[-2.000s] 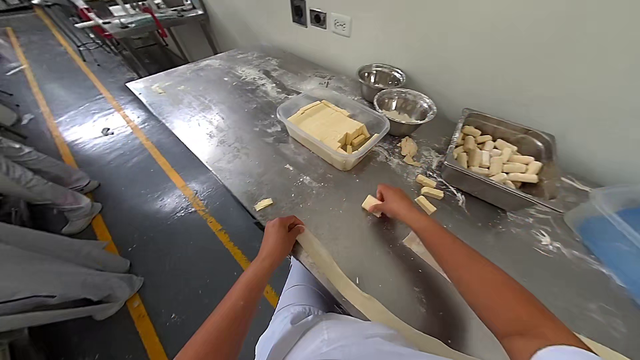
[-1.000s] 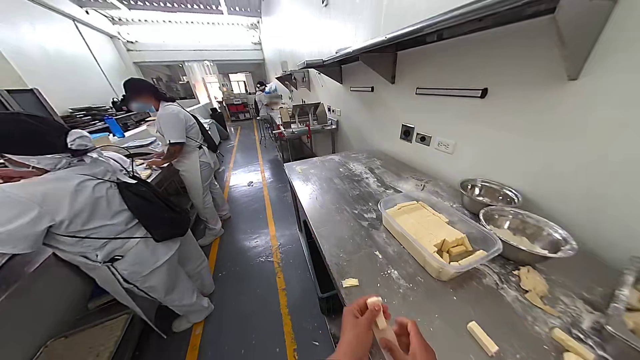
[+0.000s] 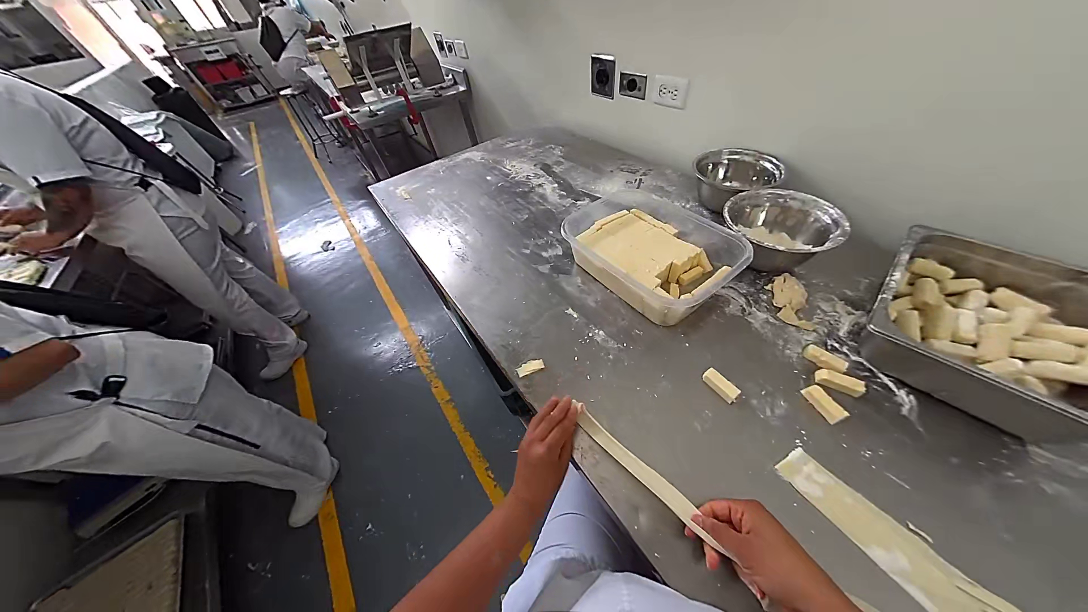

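Note:
My left hand (image 3: 544,442) is at the table's near edge, its fingers on the upper end of a long dough strip (image 3: 639,473). My right hand (image 3: 739,544) grips the same strip farther down, between thumb and fingers. A wider floured dough strip (image 3: 875,518) lies to the right. One cheese stick (image 3: 722,385) rests alone beyond my hands, with several more sticks (image 3: 824,404) to its right. A small scrap (image 3: 530,367) lies just beyond my left hand. The clear plastic container (image 3: 620,293) holds a block of cheese, partly cut into sticks.
A deep steel pan (image 3: 935,365) of dough-wrapped pieces stands at the right. Two steel bowls (image 3: 739,174) stand by the wall, the nearer (image 3: 786,229) with flour. A crumpled dough piece (image 3: 788,293) lies near them. Co-workers (image 3: 161,391) stand across the aisle at the left.
My hands were together around a small pale piece one second ago; now they are apart on the dough strip. The view has swung back down toward the table.

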